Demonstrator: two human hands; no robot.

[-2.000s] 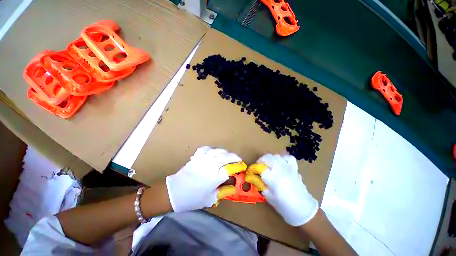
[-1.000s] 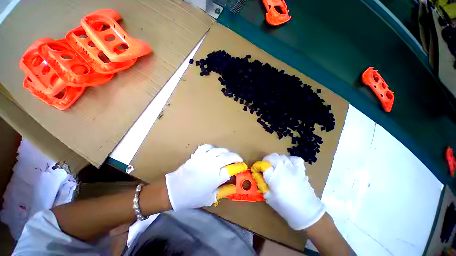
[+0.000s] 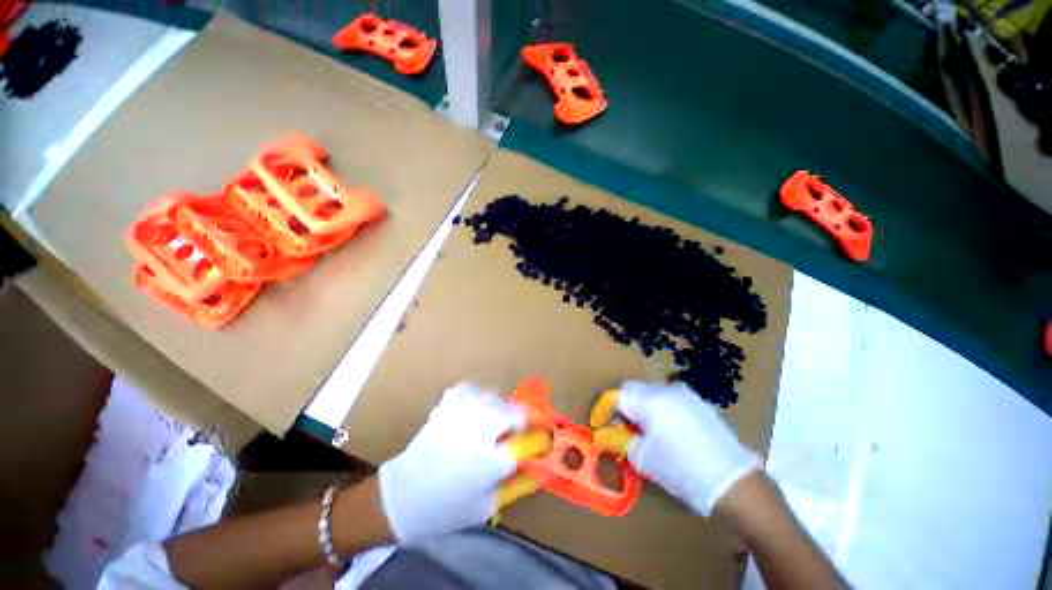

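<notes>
An orange controller shell (image 3: 577, 459) lies tilted over the cardboard work sheet (image 3: 461, 334), close in front of me. My left hand (image 3: 458, 464), in a white glove with yellow fingertips, grips its left part. My right hand (image 3: 678, 444), gloved the same, has its yellow fingertips at the shell's upper right edge; whether they pinch a small piece is hidden. A heap of small black inserts (image 3: 635, 277) lies beyond my hands on the sheet.
A stack of orange shells (image 3: 237, 236) lies on a second cardboard sheet (image 3: 358, 150) at left. The green conveyor (image 3: 692, 138) runs beyond, carrying several single shells. A white metal post (image 3: 464, 63) stands at its edge. White bench surface (image 3: 900, 438) is at right.
The view has shifted, showing more at upper left. The shell in my left hand has turned so one horn and its right end show. My right hand's fingers have moved from its face to its upper edge.
</notes>
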